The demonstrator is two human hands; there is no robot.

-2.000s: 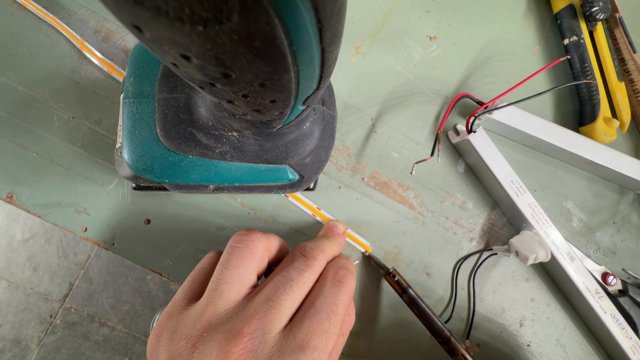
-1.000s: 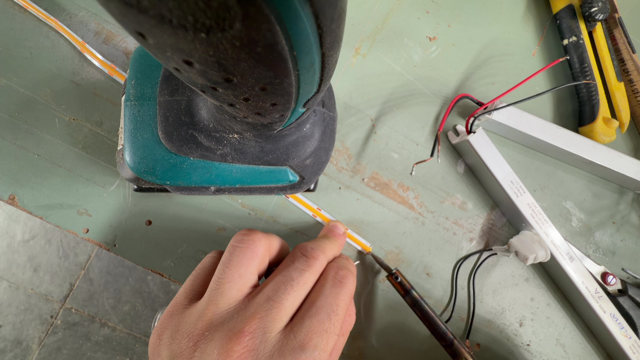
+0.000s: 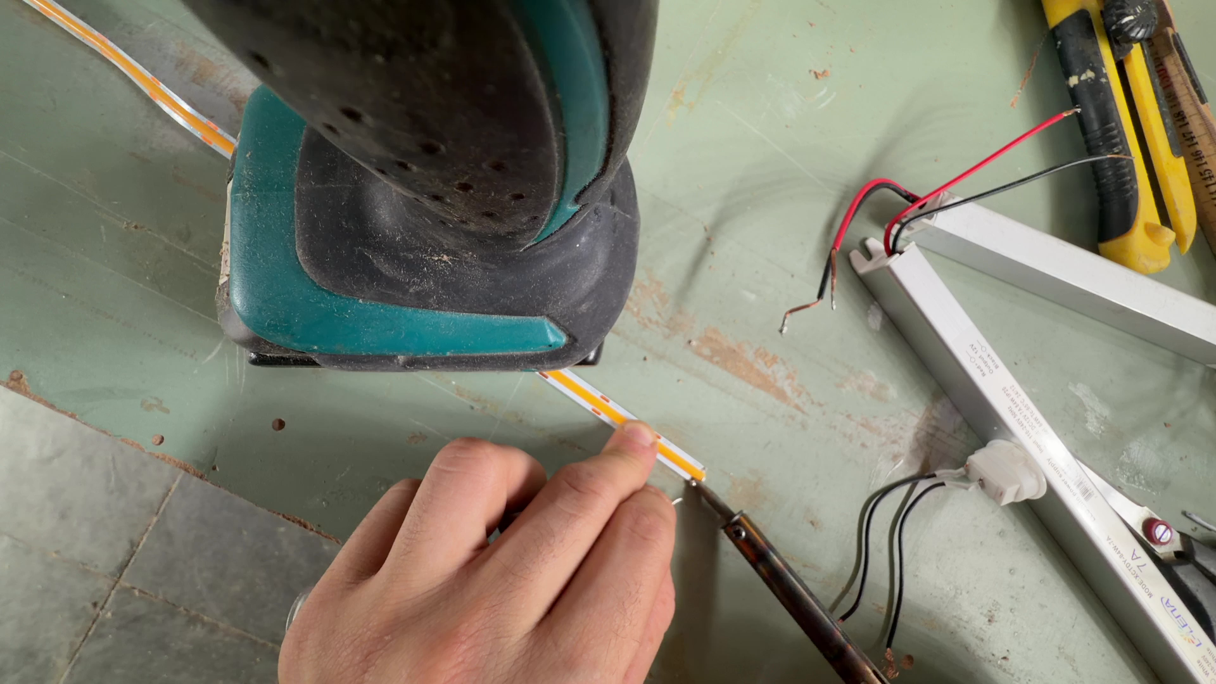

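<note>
My left hand (image 3: 513, 560) is at the bottom centre, its index fingertip pressing on an orange and white LED strip (image 3: 579, 393) near its cut end. The other fingers are curled. A short thin bright wire end (image 3: 676, 502) shows beside the thumb; whether my hand holds it cannot be told. From the lower right comes a soldering iron (image 3: 774, 565), its tip at the strip's end. My right hand is out of view, and so is the iron's rear end. A teal and black cordless power tool (image 3: 408, 275) stands over the strip and hides its middle part.
Two slim metal LED power supplies (image 3: 1007, 380) lie at right, with red and black wires (image 3: 988, 169) and a white connector (image 3: 1007, 472). Scissors (image 3: 1159, 532) lie partly beneath one. A yellow utility knife (image 3: 1111, 142) and folding rule (image 3: 1187, 123) are top right. The worktop's edge (image 3: 171, 461) borders floor tiles.
</note>
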